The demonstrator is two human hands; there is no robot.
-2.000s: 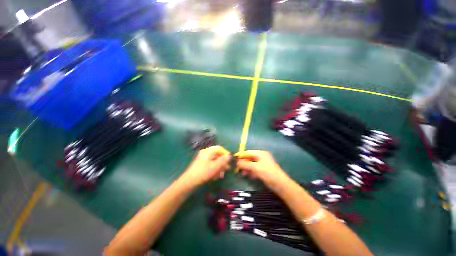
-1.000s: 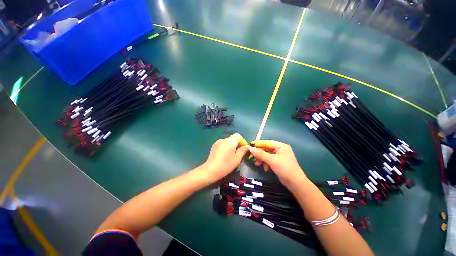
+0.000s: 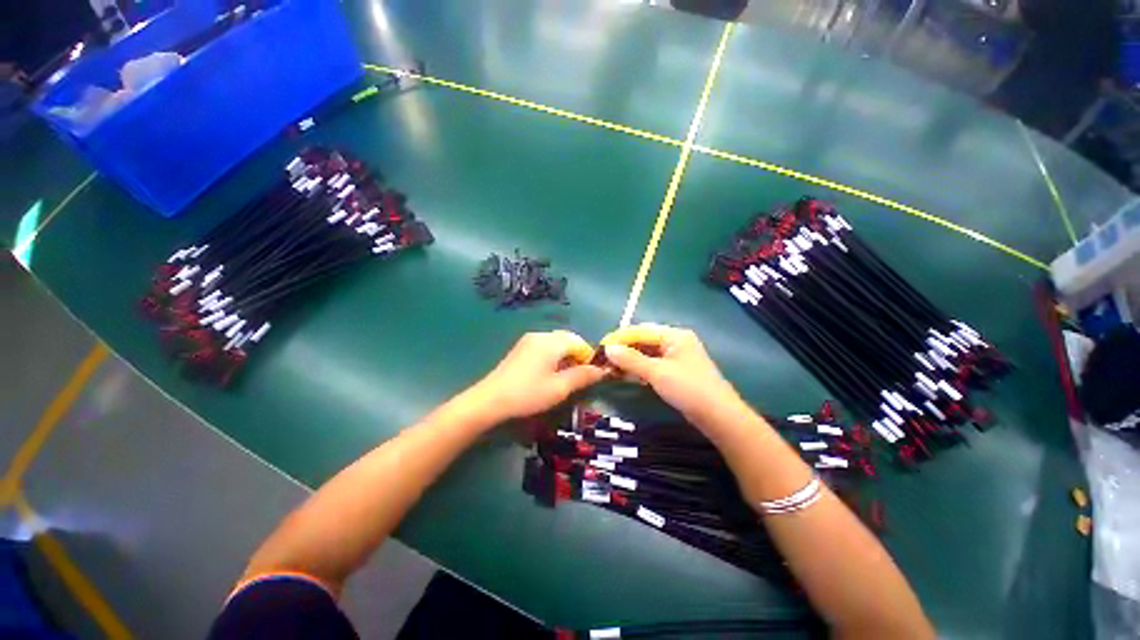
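My left hand (image 3: 546,371) and my right hand (image 3: 660,365) meet above the near harness pile. The fingertips of both close on a small dark connector (image 3: 601,358), mostly hidden by the fingers. Yellow finger cots show on the fingertips. The near harness pile (image 3: 681,481) lies under my right forearm, its black cables ending in red-and-black connectors with white labels. A small heap of loose grey-black clips (image 3: 520,278) lies beyond my left hand.
The left harness pile (image 3: 269,256) lies beside the blue bin (image 3: 213,106). The right harness pile (image 3: 863,325) lies slanted at the right. A white box (image 3: 1100,256) and clear plastic (image 3: 1116,538) are at the right edge. Another cable (image 3: 700,629) crosses the bottom edge.
The view has shifted a little, and a cable now shows at the bottom edge. My hands remain together, with the fingers closed more tightly around the small dark connector.
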